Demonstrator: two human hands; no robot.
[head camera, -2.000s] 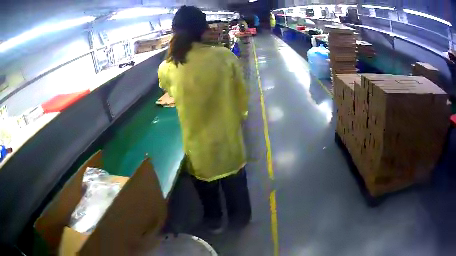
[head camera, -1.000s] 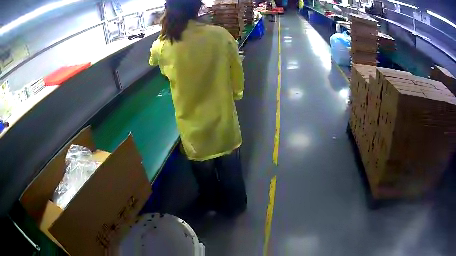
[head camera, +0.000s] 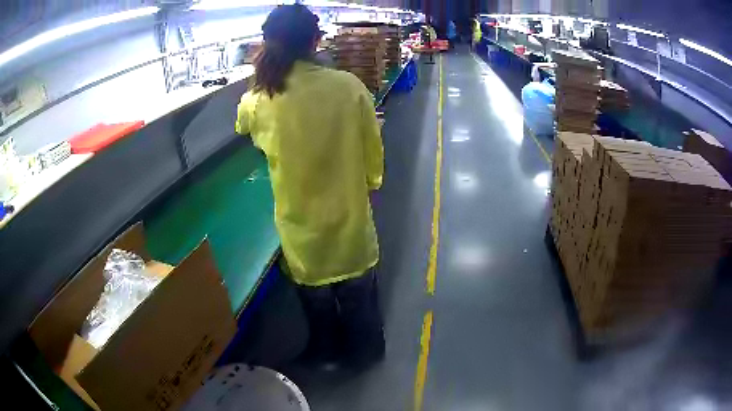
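Note:
Neither of my hands is in the picture. Nearest in front of me, at the lower left, an open cardboard carton (head camera: 164, 353) stands with its flaps up, with crumpled clear plastic (head camera: 119, 299) inside. Dark printed marks show on its near side. A round white tub (head camera: 245, 392) stands beside it on the floor, cut off by the bottom edge. Behind the carton runs a long green conveyor belt (head camera: 213, 213).
A person in a yellow smock (head camera: 321, 172) stands at the belt, back towards me. A red tray (head camera: 104, 137) lies on the left shelf. Stacked brown cartons (head camera: 634, 233) stand at the right on a dark pallet. A yellow line (head camera: 437, 193) runs along the grey floor.
Since the oldest frame, the view has shifted, so the carton sits further left and the aisle further right. The person remains at the belt, in nearly the same pose.

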